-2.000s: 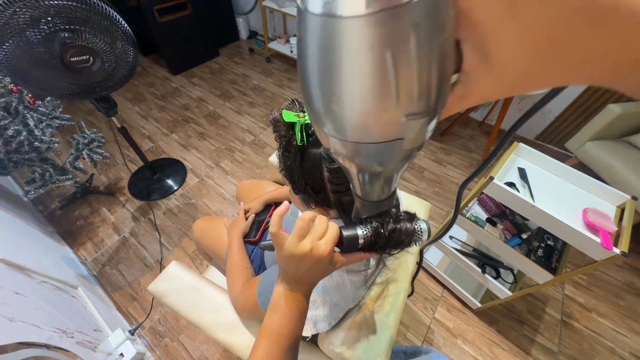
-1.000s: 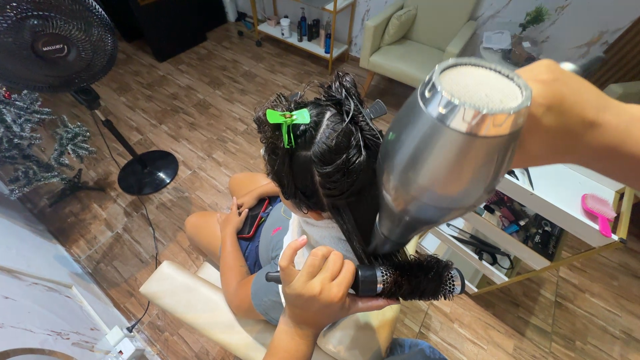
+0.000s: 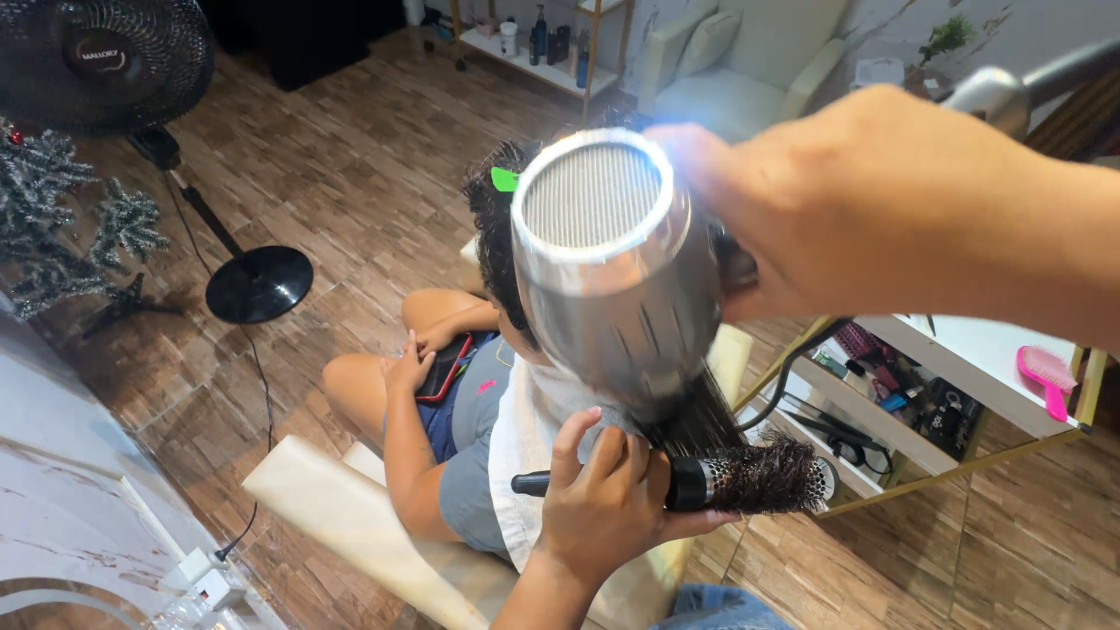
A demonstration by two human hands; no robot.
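Observation:
My right hand [image 3: 814, 210] grips a silver-grey hair dryer [image 3: 612, 297], its round rear grille facing me and its narrow end down toward a section of dark hair [image 3: 700, 420]. Below it, my left hand [image 3: 604, 499] holds the black handle of a round brush [image 3: 761, 477], with that hair running down to the bristles. The hair belongs to a seated person [image 3: 481, 394] with a white towel [image 3: 534, 446] over the shoulders. A green hair clip [image 3: 505, 179] shows beside the dryer, which hides most of the head.
The person sits in a cream chair [image 3: 350, 525], holding a phone [image 3: 446, 367]. At the right a drawer unit [image 3: 954, 420] holds tools, with a pink paddle brush [image 3: 1046, 376] on it. A black pedestal fan [image 3: 258, 284] stands left; a shelf cart [image 3: 560, 66] and an armchair [image 3: 744, 70] stand behind.
The dryer has moved left from where it was a second ago and now covers most of the head. Two seconds ago hair was wrapped around the brush; now it hangs straight down to it.

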